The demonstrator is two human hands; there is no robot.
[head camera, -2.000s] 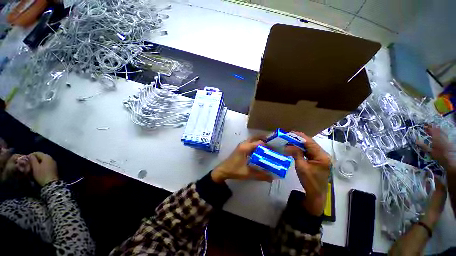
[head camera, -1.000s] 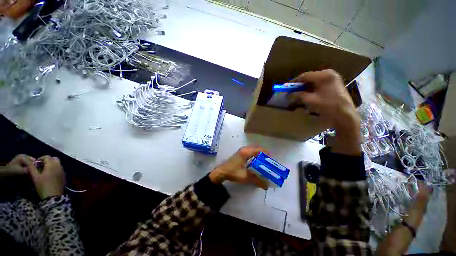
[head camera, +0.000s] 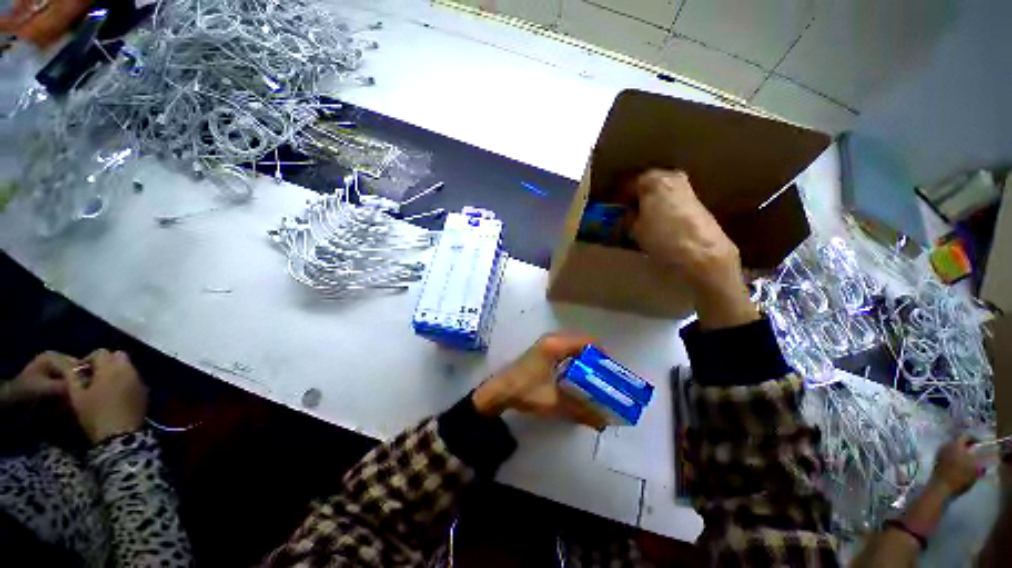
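Observation:
My left hand [head camera: 540, 381] holds blue-ended retail boxes [head camera: 605, 385], side by side, above the bench near its front edge. My right hand [head camera: 679, 225] reaches into the open brown carton [head camera: 621, 275], its fingers on a blue-edged retail box [head camera: 600, 222] at the carton's left inner side. The fingertips are partly hidden. A stack of retail boxes [head camera: 459, 277], white face up with blue sides, stands on the bench left of the carton.
A small cable bunch [head camera: 350, 244] lies left of the stack. A large cable heap [head camera: 228, 89] is at upper left, more bagged cables [head camera: 821, 300] at right. A neighbour's hands [head camera: 100, 388] are at left, another neighbour's hand [head camera: 957, 466] at right. My right sleeve partly covers a dark phone [head camera: 682, 433].
My right hand has left my left hand's side and moved up into the carton with a retail box, now lower inside. My left hand still holds its boxes.

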